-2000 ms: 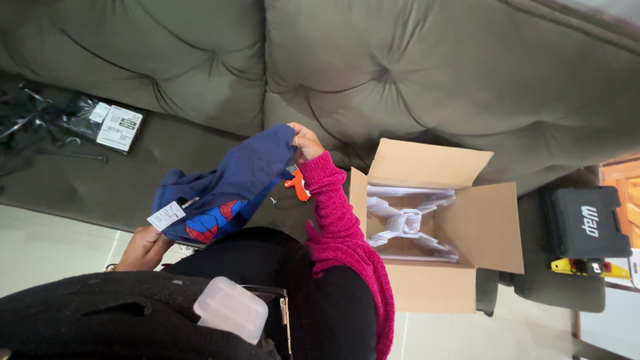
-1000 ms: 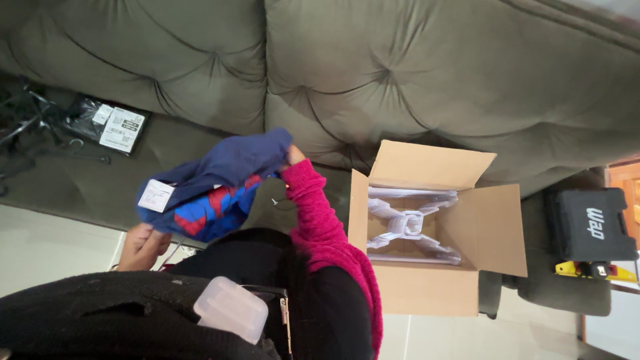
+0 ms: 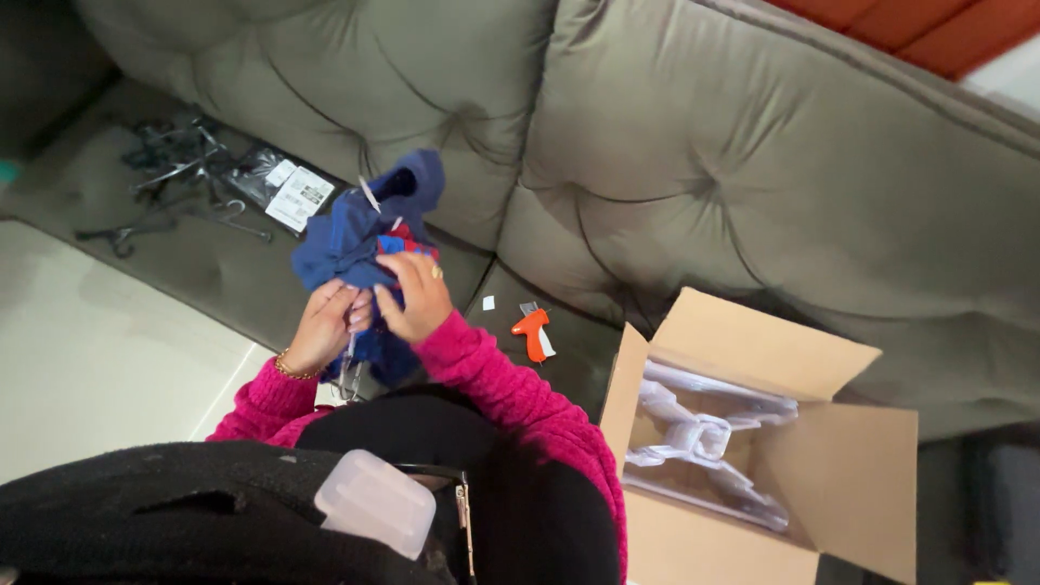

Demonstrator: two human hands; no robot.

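A navy blue garment with a red and blue printed part is bunched up above my lap, and a white tag stands out from its upper part. My left hand pinches the lower edge of the cloth between its fingers. Against the cloth just to the right lies my right hand, its fingers bent over the fabric; how firmly they grip is not clear. Below my hands hangs a clear hanger, partly hidden by the garment. An orange tagging gun rests on the sofa seat, right of my hands.
Clear plastic-wrapped items lie inside an open cardboard box at the right. Black hangers and a black plastic package with labels are on the sofa seat at the left. A translucent plastic box sits near my lap.
The garment was spread between my hands and is now bunched. My hands have come close together on it. The view has shifted and turned.
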